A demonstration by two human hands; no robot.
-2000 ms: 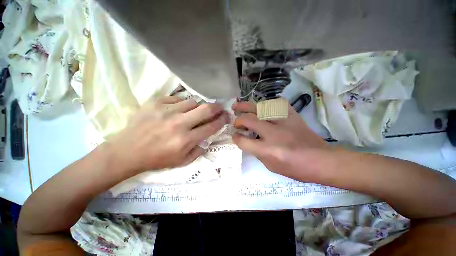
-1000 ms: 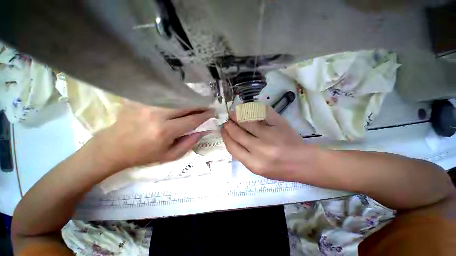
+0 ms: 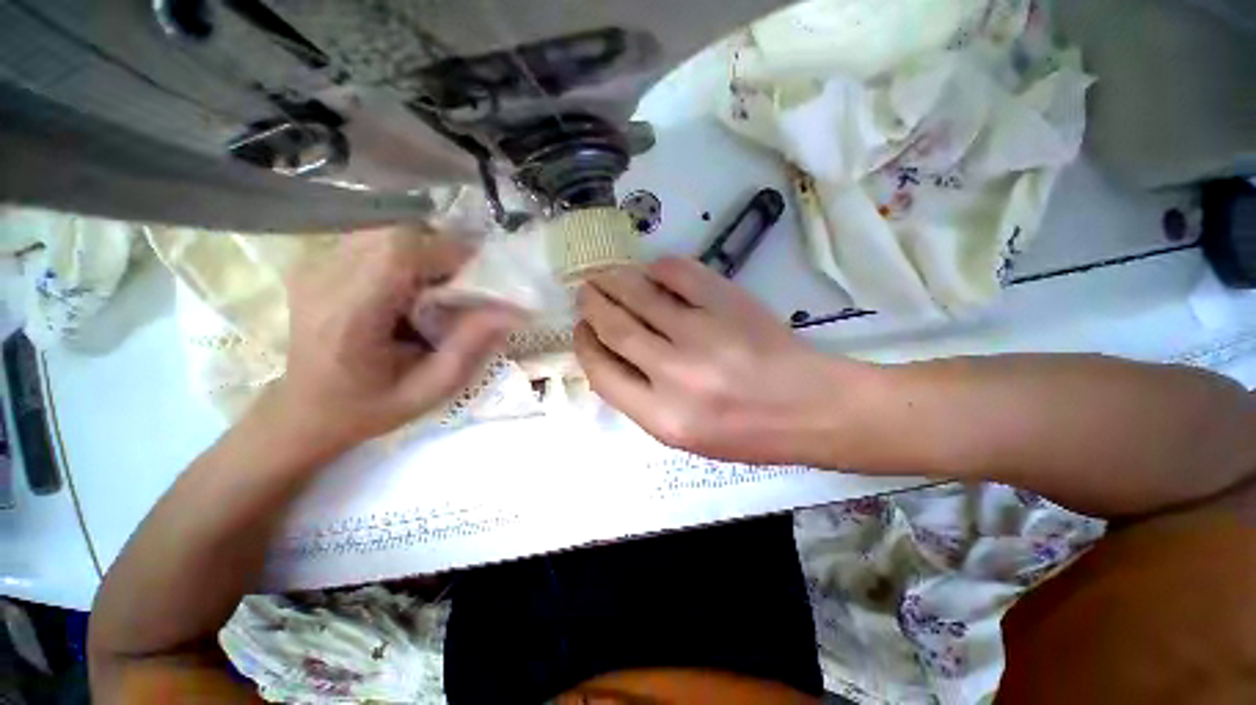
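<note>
The cream garment cloth (image 3: 248, 296) lies left of and under my left hand, with an openwork lace band (image 3: 544, 339) between the hands. My left hand (image 3: 400, 324) is blurred and pinches a whitish fold of the cloth between thumb and fingers. My right hand (image 3: 682, 344) lies just right of the presser foot area, fingers bent at the cloth's edge below the ribbed cream knob (image 3: 597, 243); its fingertips are partly hidden, so its grip cannot be told. The needle is hidden behind the machine parts and cloth.
The sewing machine head (image 3: 372, 83) fills the top left. Black thread snips (image 3: 744, 232) lie right of the knob. A crumpled floral piece (image 3: 923, 165) lies further right. A printed ruler strip (image 3: 400, 530) runs along the table's front edge. Floral cloth (image 3: 950, 592) hangs below the table.
The view has shifted and tilted, showing more of the machine's underside. My left hand has drawn back from my right and lifted a whitish fold. The lace band shows between the hands.
</note>
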